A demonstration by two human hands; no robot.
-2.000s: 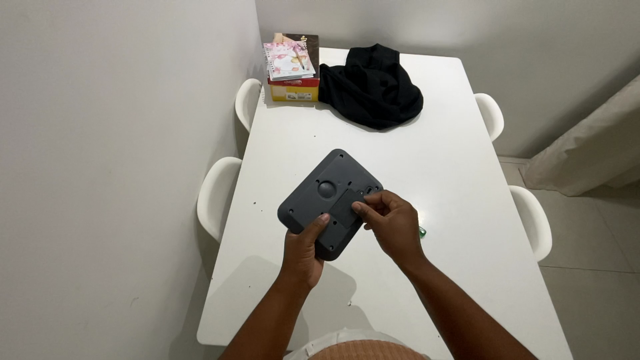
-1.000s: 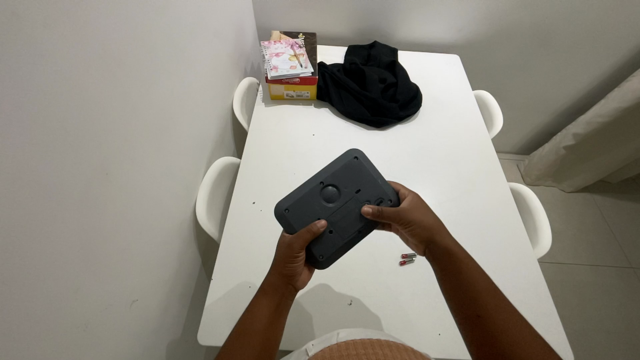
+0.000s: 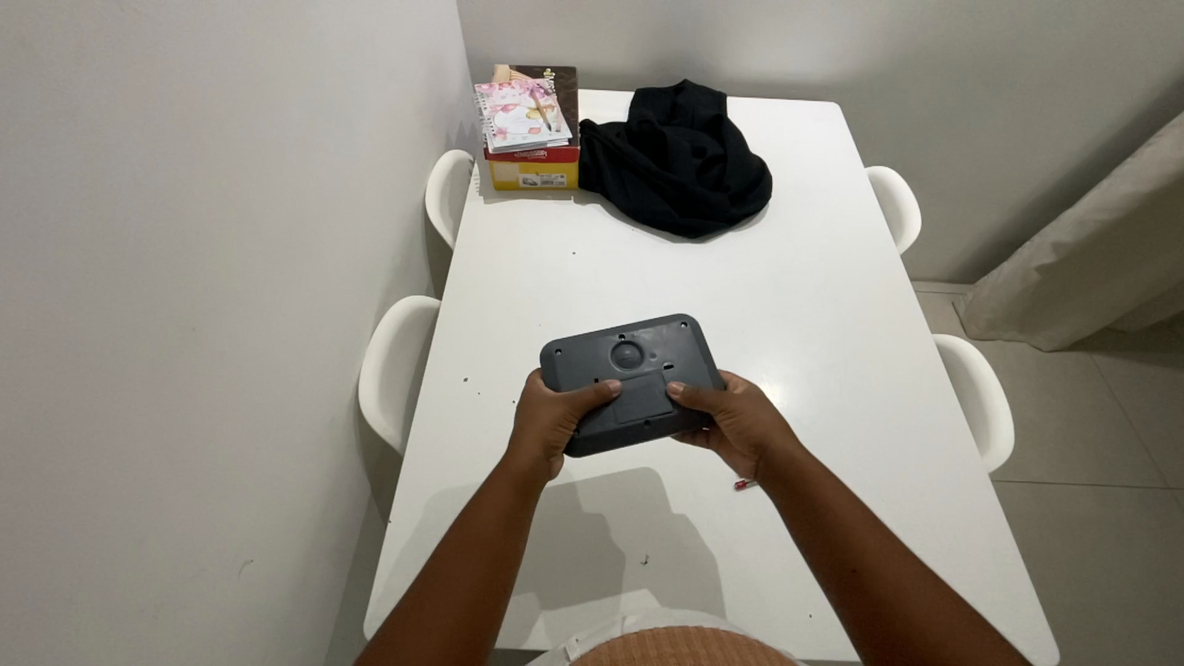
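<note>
A dark grey plastic device (image 3: 592,365), its underside facing me, is held between both hands above the white table. My left hand (image 3: 550,416) grips its left end, the thumb on the edge of a rectangular battery cover (image 3: 642,398). At the right end, my right hand (image 3: 735,416) has its thumb at the cover's other edge and its fingers beneath the device. The cover lies in place on the underside. A small red battery (image 3: 744,484) shows on the table beside my right wrist, partly hidden by it. The side of the device facing away cannot be seen.
At the far end of the white table (image 3: 518,287) a spiral notebook (image 3: 523,116) lies on a yellow and red box (image 3: 534,174), with black cloth (image 3: 689,166) beside it. White chairs (image 3: 402,370) flank both long sides. A wall runs along the left; a curtain (image 3: 1082,231) hangs at right.
The device has turned to lie more level. My right thumb has moved from the device's right part to the cover's edge. The batteries, seen a second ago, are now mostly hidden by my right wrist.
</note>
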